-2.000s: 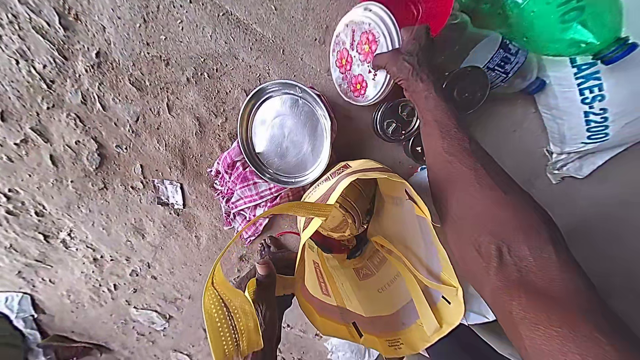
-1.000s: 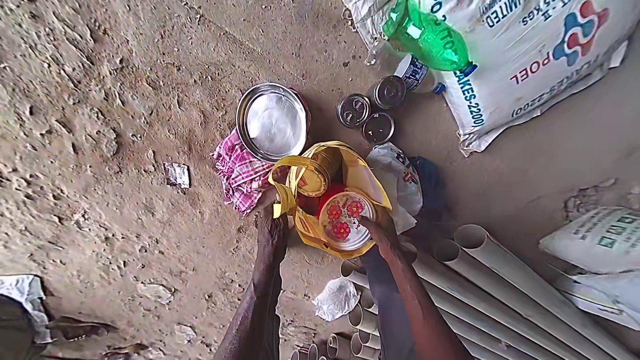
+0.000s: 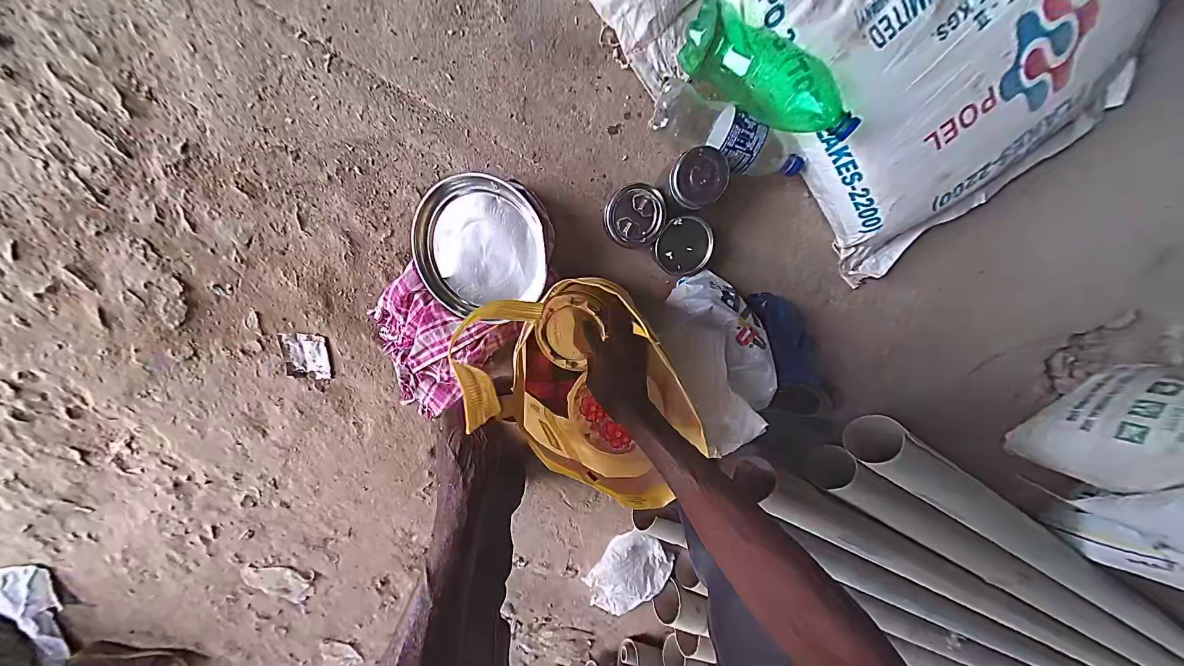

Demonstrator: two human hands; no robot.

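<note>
A yellow bag [image 3: 601, 467] stands upright on the ground with its mouth spread. My left hand [image 3: 481, 398] is at the bag's left side by its strap, partly hidden by it; I take it to be gripping the bag. My right hand [image 3: 618, 365] reaches into the mouth, at a round yellow-lidded container [image 3: 566, 333]; its fingertips are hard to see. Below it in the bag lies a round lid with red flowers [image 3: 606, 425]. Beside the bag a round steel dish [image 3: 490, 245] rests by a pink checked cloth [image 3: 421, 347].
Several small round metal-topped containers [image 3: 684, 245] stand near a green plastic bottle [image 3: 777, 83] and a clear bottle [image 3: 745, 143]. White printed sacks [image 3: 962, 120] lie upper right. Plastic bags [image 3: 731, 351] are right of the yellow bag, and several grey pipes [image 3: 925, 518] lie lower right.
The flowered container, in my right hand outside the bag at first, is now inside it. My right hand has moved off it to the yellow-lidded container. The view has shifted back.
</note>
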